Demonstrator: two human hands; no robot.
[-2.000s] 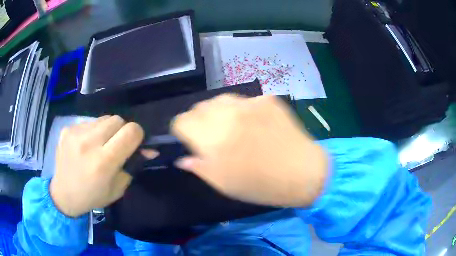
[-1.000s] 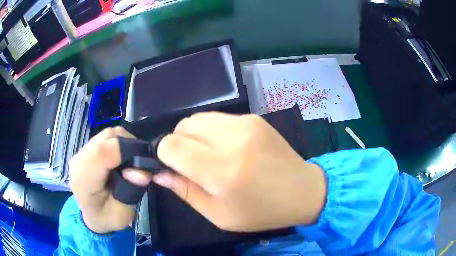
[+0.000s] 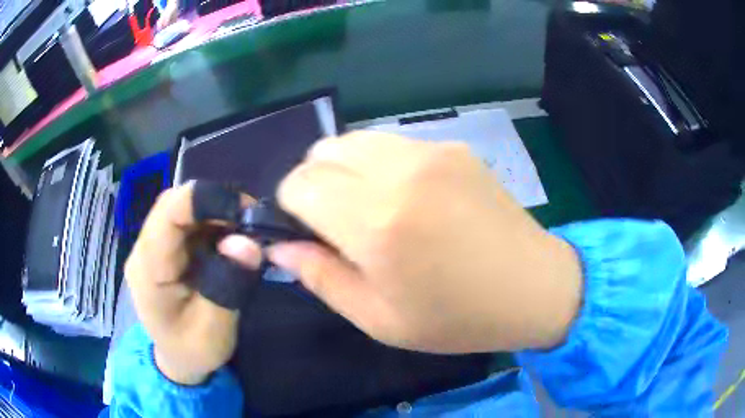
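My left hand (image 3: 176,286) is raised at the centre left, with black sleeves on its index finger and thumb. My right hand (image 3: 433,245) is beside it, knuckles up, and hides much of the bench. The fingertips of both hands meet around a small dark piece (image 3: 274,222), partly hidden and too blurred to name for certain. Below the hands lies a large matte black surface (image 3: 327,359), probably a foam tray; its contents cannot be made out.
Behind the hands is a dark panel (image 3: 253,151) on a white sheet in a black tray. A blue parts bin (image 3: 143,196) and stacked back covers (image 3: 61,229) stand left. A white red-dot sheet (image 3: 515,167) is partly covered by my right hand. Tall black blocks (image 3: 604,139) stand right.
My hands came together and stay joined fingertip to fingertip around the dark piece. The view tilted up and then shifted; my right hand now covers most of the red dots.
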